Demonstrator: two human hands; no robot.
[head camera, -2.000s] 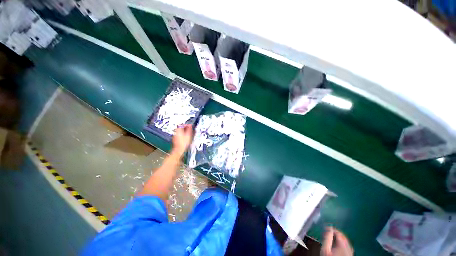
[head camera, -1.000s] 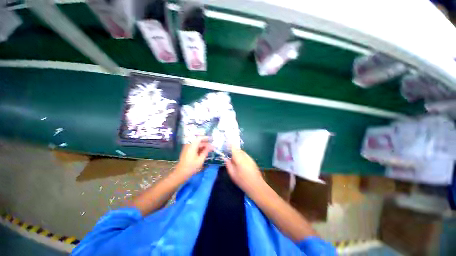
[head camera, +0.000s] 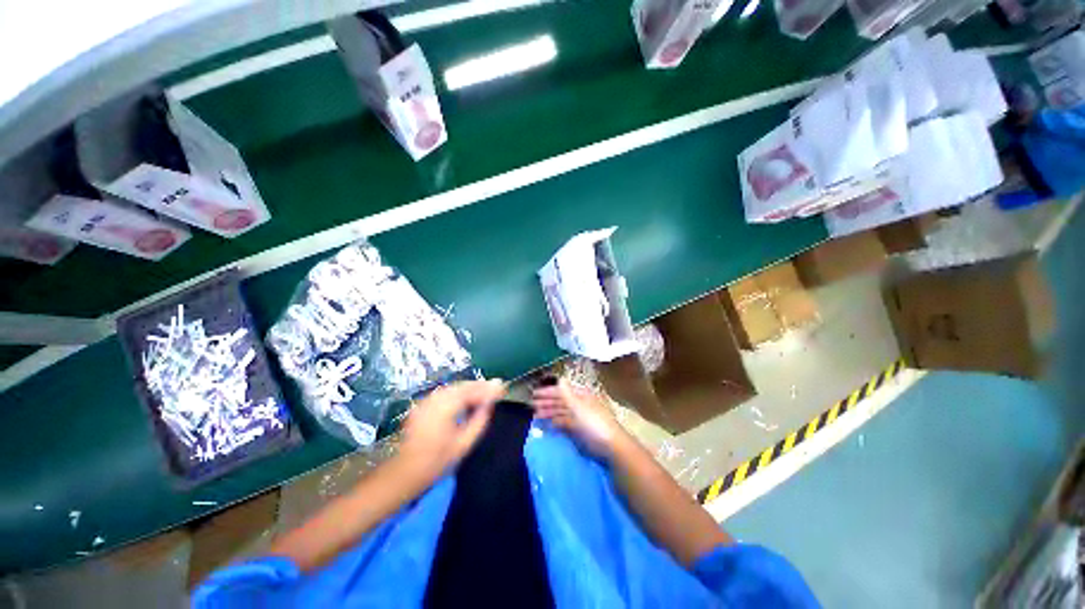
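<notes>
My left hand (head camera: 447, 419) and my right hand (head camera: 578, 412) are close together at the bench's front edge, before my waist. A small dark, blurred thing shows between their fingertips; I cannot tell whether either hand grips it. The clear plastic bag (head camera: 411, 327) of looped white bundles lies on the green surface beyond my left hand. Left of it is the dark parts tray (head camera: 271, 378) with a loose pile of white strips (head camera: 202, 387). A retail box (head camera: 576, 300) stands beyond my right hand, its open side facing right.
More retail boxes (head camera: 190, 196) stand on the far lane behind the white rail (head camera: 476, 169). Several white boxes (head camera: 851, 137) are stacked at the right. Brown cartons (head camera: 690, 369) sit below the bench. Another person's blue sleeve (head camera: 1059, 149) shows at the right edge.
The view has swung right. My hands have moved from the plastic bag to the bench edge in front of my waist. Two seconds ago they were wide apart.
</notes>
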